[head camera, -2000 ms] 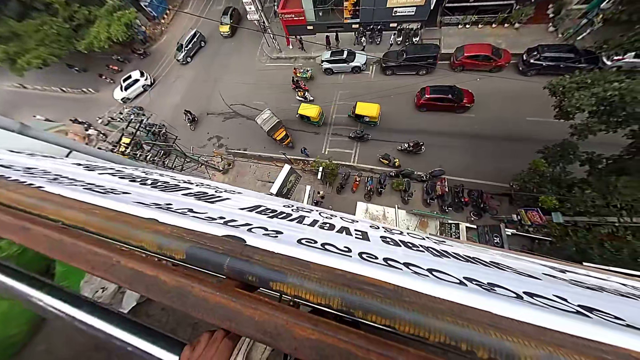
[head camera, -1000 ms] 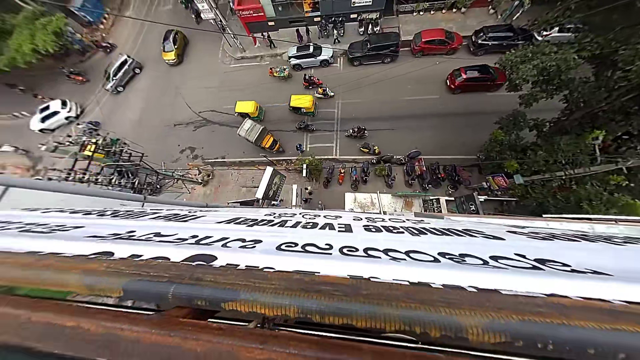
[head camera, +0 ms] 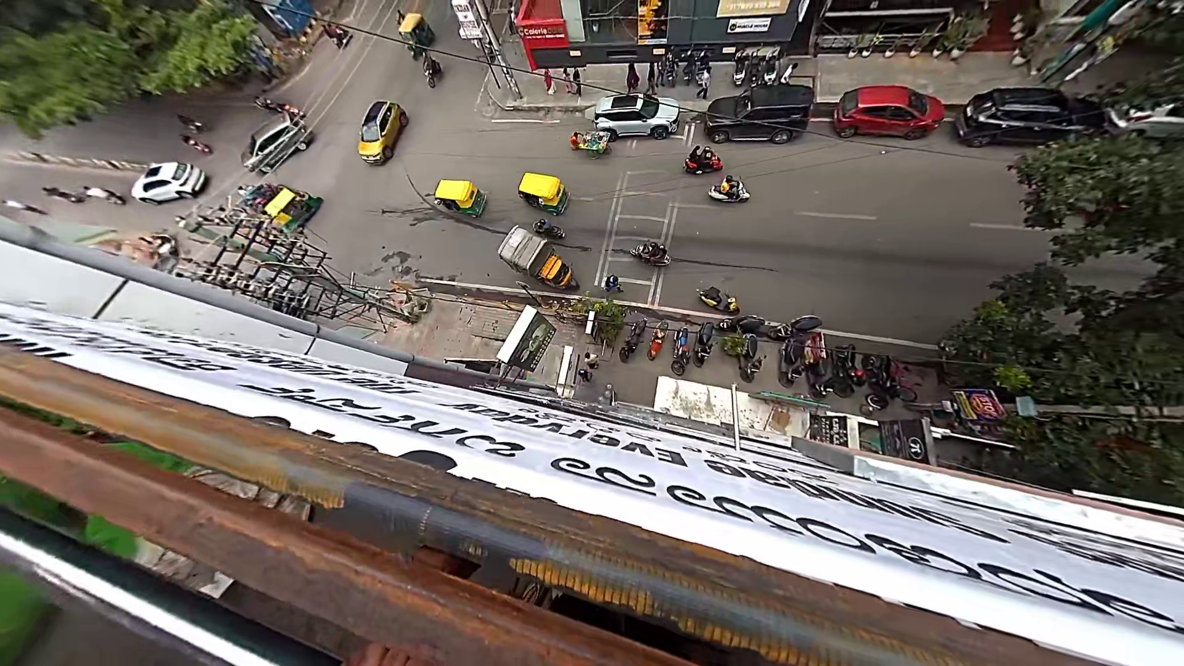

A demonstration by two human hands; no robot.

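Observation:
Only a few knuckles of one hand, seemingly my left hand [head camera: 387,655], show at the bottom edge, against the near side of a rusty steel beam [head camera: 277,555]. The rest of it is cut off, so its grip cannot be told. My right hand is out of view. Beyond the beam runs a rusty, ridged metal bar [head camera: 388,513]. A white banner with black lettering [head camera: 518,472] hangs on its outer side, seen steeply from above. A shiny dark metal pipe [head camera: 139,592] crosses the lower left corner.
Far below lies a road [head camera: 832,250] with cars, yellow-topped auto-rickshaws [head camera: 544,191] and parked motorcycles [head camera: 814,356]. Utility-pole equipment [head camera: 277,277] stands at the left, trees [head camera: 1091,222] at the right. A grey ledge pipe [head camera: 194,301] runs outside the banner.
The view has tilted and shifted. The hand, visible at the bottom two seconds ago, is absent one second ago and shows again slightly now. Vehicles on the road have moved.

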